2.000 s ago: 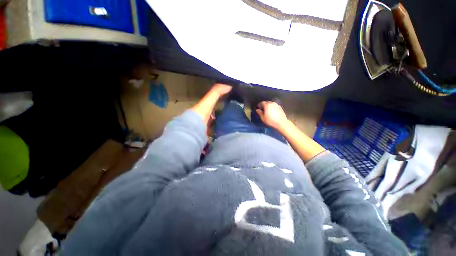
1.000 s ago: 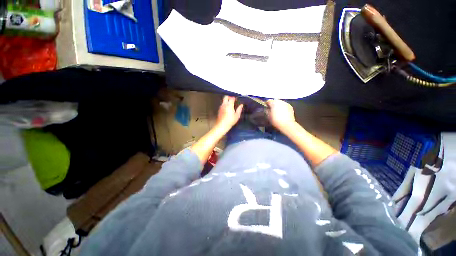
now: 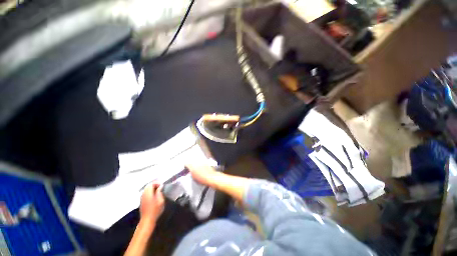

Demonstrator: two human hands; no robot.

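A white garment panel [image 3: 102, 202] with dark strips lies on the black ironing table [image 3: 165, 95], at its near edge. My left hand [image 3: 152, 202] pinches the panel's near edge. My right hand [image 3: 203, 175] holds the panel to the right, by a dark strip; its fingertips are blurred. Between my hands a greyish crumpled part hangs over the table edge. The steam iron [image 3: 219, 129] rests just beyond the panel's right end, with its tan handle and hose, untouched.
Another white piece [image 3: 119, 89] lies farther back on the table. A blue drawer front [image 3: 30, 215] is at lower left. White striped pieces [image 3: 346, 165] lie by a blue crate [image 3: 293, 162] at right. A brown-grey bin [image 3: 315, 47] stands behind.
My hands have come up from below the table edge onto the panel, whose near side is now crumpled between them. The view has swung, showing the table's back and the bin.
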